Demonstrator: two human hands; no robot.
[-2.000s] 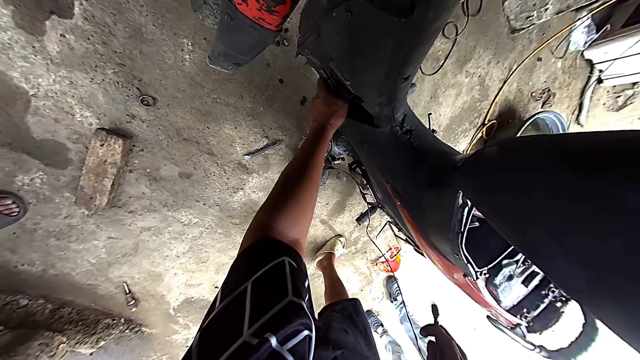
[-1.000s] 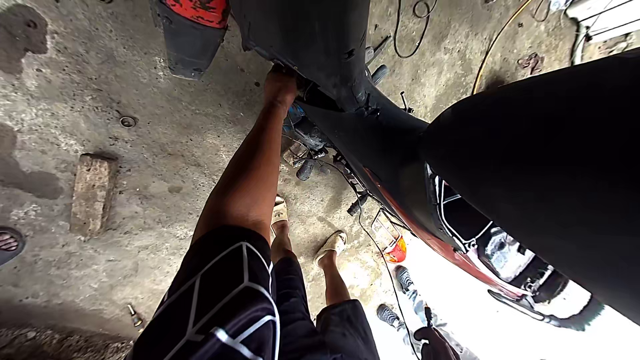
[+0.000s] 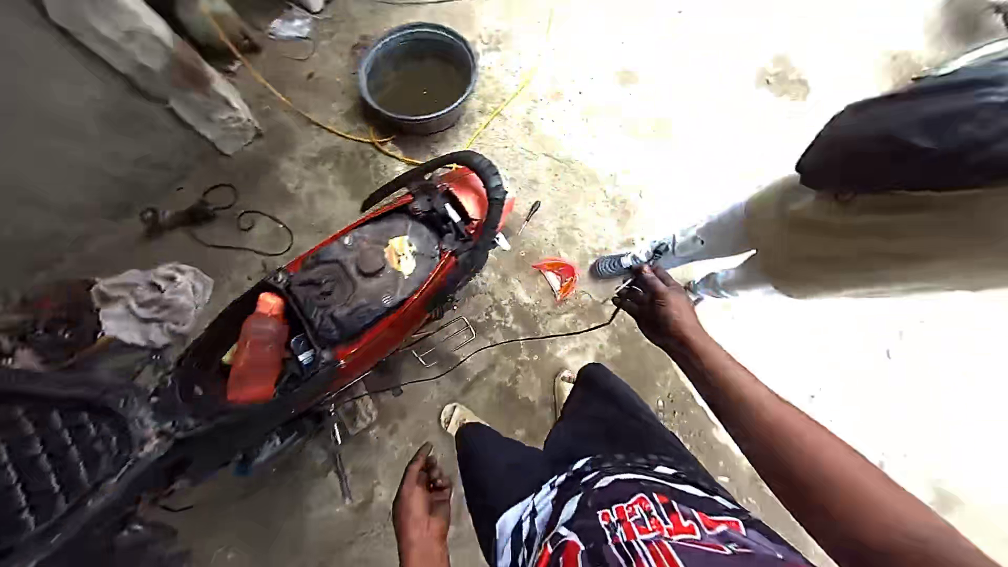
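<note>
My right hand (image 3: 657, 309) is raised on the right, its fingers closed on a thin black cable (image 3: 543, 337). The cable runs from there across the floor to the side of a red and black scooter (image 3: 394, 331). My left hand (image 3: 423, 504) hangs low in the middle, loosely curled and holding nothing. The scooter's seat is up, and a red plastic bottle (image 3: 258, 350) lies in the space under it. A black grab rail (image 3: 490, 189) curves round the tail. A red and clear lamp part (image 3: 557, 277) lies on the floor between the scooter and my right hand.
Behind the tail stands a basin of murky water (image 3: 417, 79), near a yellow hose (image 3: 307, 116). A screwdriver (image 3: 530, 216) and a wire rack (image 3: 445, 341) lie beside the scooter. A grey rag (image 3: 153, 303) is at left. Another person (image 3: 866, 228) stands close on the right.
The view has swung strongly toward the scooter's tail. An arm that reached in at the scooter's dark body panel is no longer there; my right hand now holds the cable.
</note>
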